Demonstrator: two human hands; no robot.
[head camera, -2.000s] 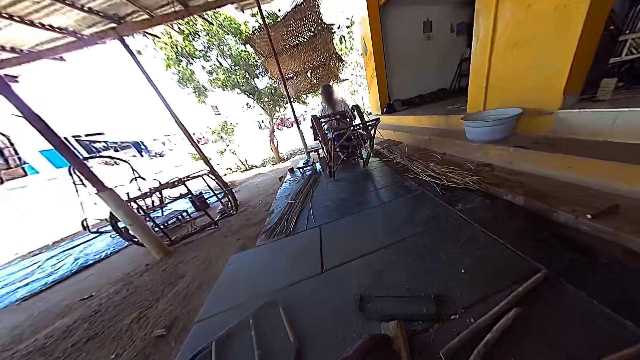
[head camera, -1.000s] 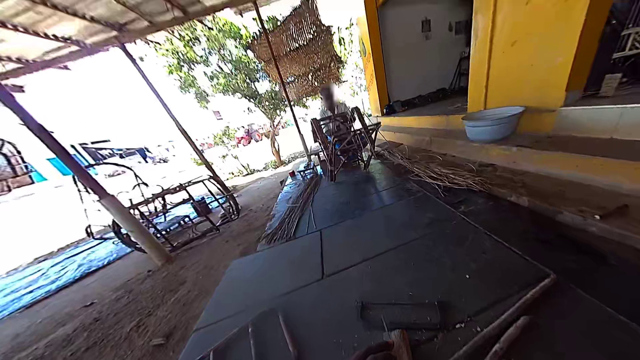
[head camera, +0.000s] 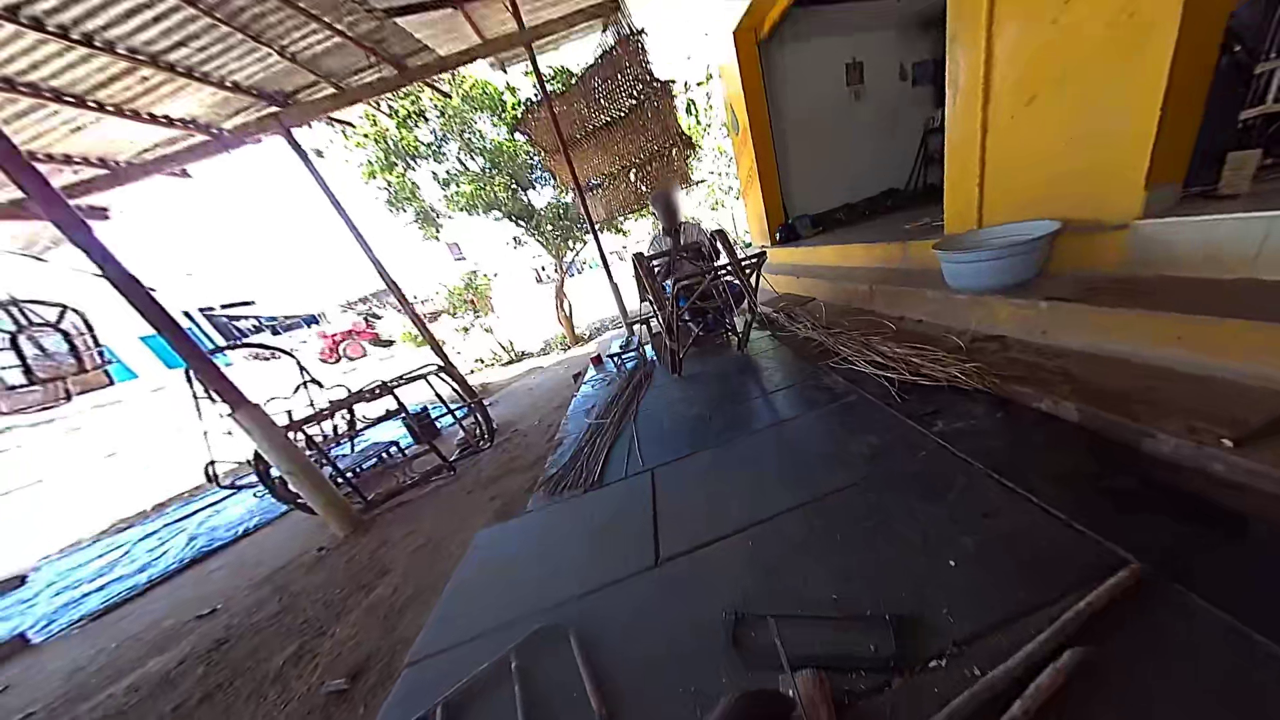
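Observation:
A dark rounded shape (head camera: 755, 705), perhaps part of one of my hands, shows at the bottom edge; which hand it is I cannot tell. Touching or close to its right is a reddish-brown piece, seemingly wood (head camera: 815, 692), beside a thin straight strip (head camera: 783, 645). Just beyond, a thin rectangular frame (head camera: 815, 616) lies on the dark stone floor. Two wooden poles (head camera: 1040, 645) rest to the right. At the lower left stands part of a frame with slim bars (head camera: 587, 675). Fingers and any grip are hidden or too dark to make out.
Ahead, a person (head camera: 678, 235) sits behind a cane or wooden chair frame (head camera: 695, 300). Bundles of cane strips lie left (head camera: 600, 430) and right (head camera: 880, 350) of it. A bluish tub (head camera: 995, 255) stands on the right step. Roof posts (head camera: 290, 460) and furniture frames (head camera: 400, 425) are left.
The dark shape and the reddish-brown piece at the bottom edge have shifted slightly. A thin strip now shows beside them.

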